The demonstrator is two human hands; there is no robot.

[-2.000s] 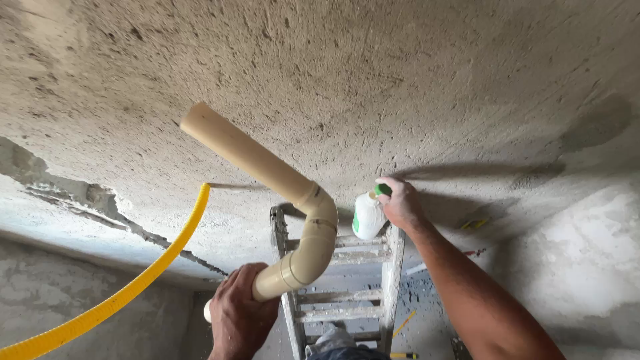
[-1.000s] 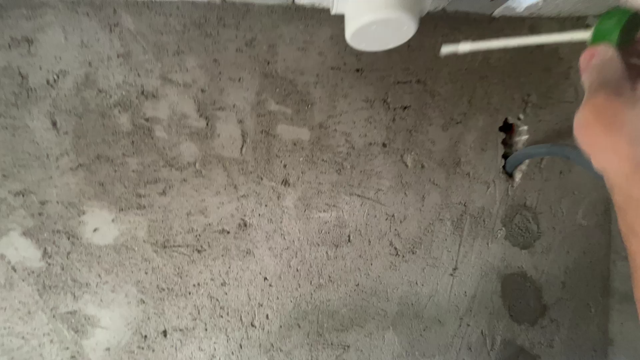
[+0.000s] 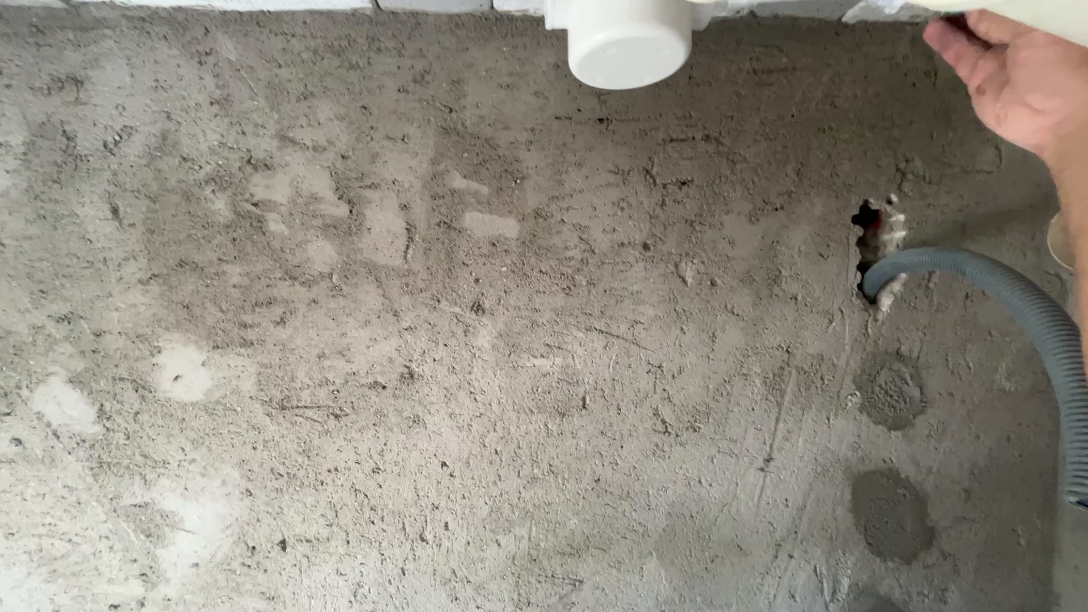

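Observation:
At the top right, my right hand [image 3: 1020, 93] is raised against a pale cream surface at the frame's corner, which is probably a plastic pipe; its fingertips are partly hidden, and whether they grip anything does not show. A white plastic pipe end or cap [image 3: 631, 51] points down at the top middle, well to the left of this hand. My left hand is out of view. Below my right hand, a grey corrugated conduit [image 3: 1011, 293] comes out of a ragged hole in the rough concrete surface and curves down to the right.
Rough grey concrete [image 3: 510, 340] fills most of the view, with pale patches at the left and round darker mortar patches [image 3: 892, 514] at the right. A row of pale blocks [image 3: 442, 5] runs along the top edge. A small cream round edge shows behind my right forearm.
The view has swung from the ladder to the concrete and white pipe end. A second ago my right hand held a green cap with a white applicator stick; neither shows now.

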